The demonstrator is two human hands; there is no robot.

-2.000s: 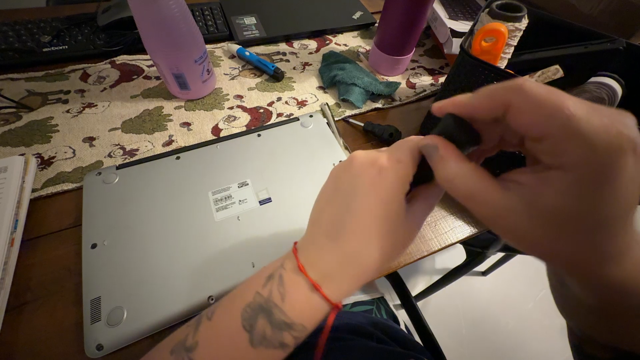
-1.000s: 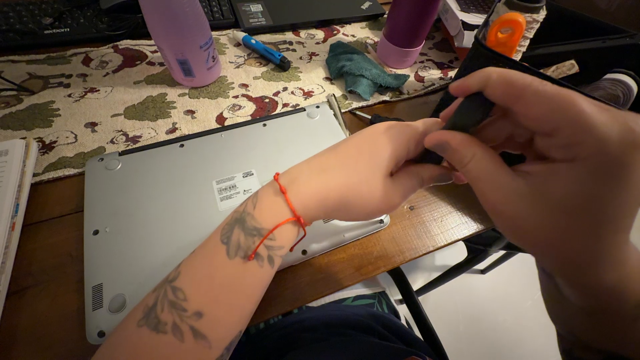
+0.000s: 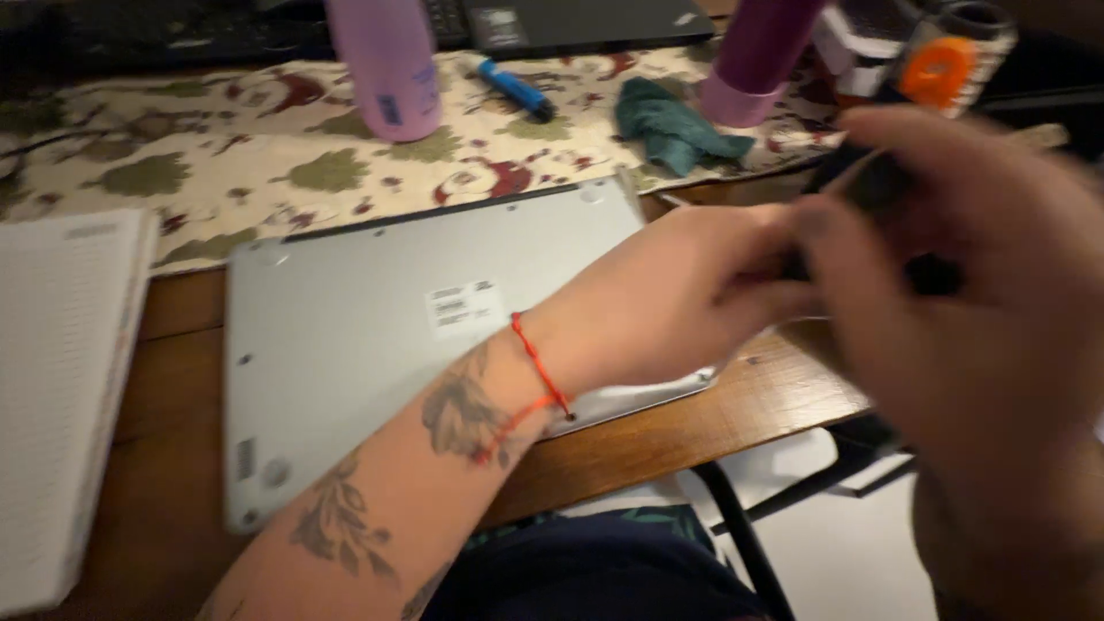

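Note:
My left hand (image 3: 681,293), a red cord on its wrist, reaches across the right part of a silver laptop (image 3: 362,345) that lies with its underside up on the wooden table. Its fingers are closed on a small dark object, partly hidden and blurred. My right hand (image 3: 957,285) meets it at the right, its thumb and fingers around a black object (image 3: 875,185) whose kind I cannot tell. Whether both hands grip one and the same object is unclear. A white label (image 3: 466,306) bearing print is on the laptop's underside.
Behind the laptop, a patterned cloth runner (image 3: 319,172) bears a pink bottle (image 3: 388,78), a blue marker (image 3: 516,89), a crumpled green cloth (image 3: 673,129) and a purple bottle (image 3: 759,65). A notebook (image 3: 60,379) lies at left. The table's front edge runs below my left wrist.
My left forearm has moved further over the laptop since the earliest frame, covering its front right part. Both hands stay together at the right, around the dark object.

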